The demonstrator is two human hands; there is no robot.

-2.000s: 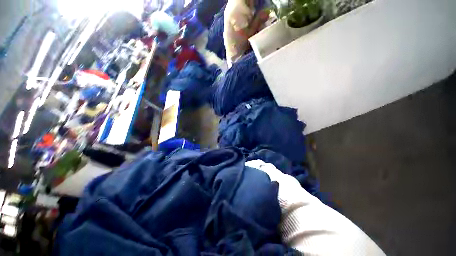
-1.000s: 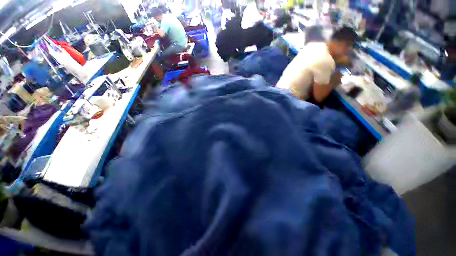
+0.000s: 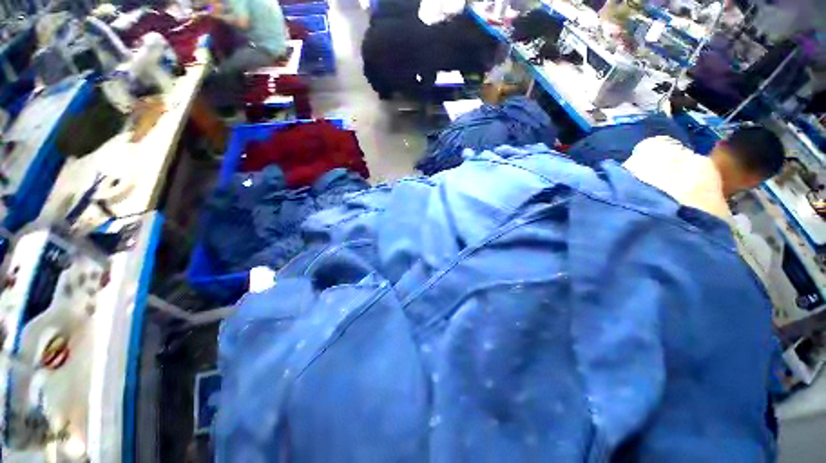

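A large heap of blue garments [image 3: 507, 335] fills the lower middle and right of the view, close in front of me. Its folds and seams show on top, and it hides my arms and whatever is under it. Neither my left hand nor my right hand can be made out. A small white patch [image 3: 261, 278] shows at the heap's left edge; I cannot tell what it is.
A blue crate [image 3: 201, 258] with dark red cloth [image 3: 308, 152] and blue cloth [image 3: 263, 212] stands ahead left. Machine tables [image 3: 136, 298] line the left. A seated person [image 3: 675, 172] is close on the right. Another blue heap [image 3: 494, 127] and a black heap [image 3: 426, 54] lie ahead.
The view has moved forward along the aisle and tilted down. The blue heap still fills the front. The crate with red cloth is nearer, and the seated person is further right.
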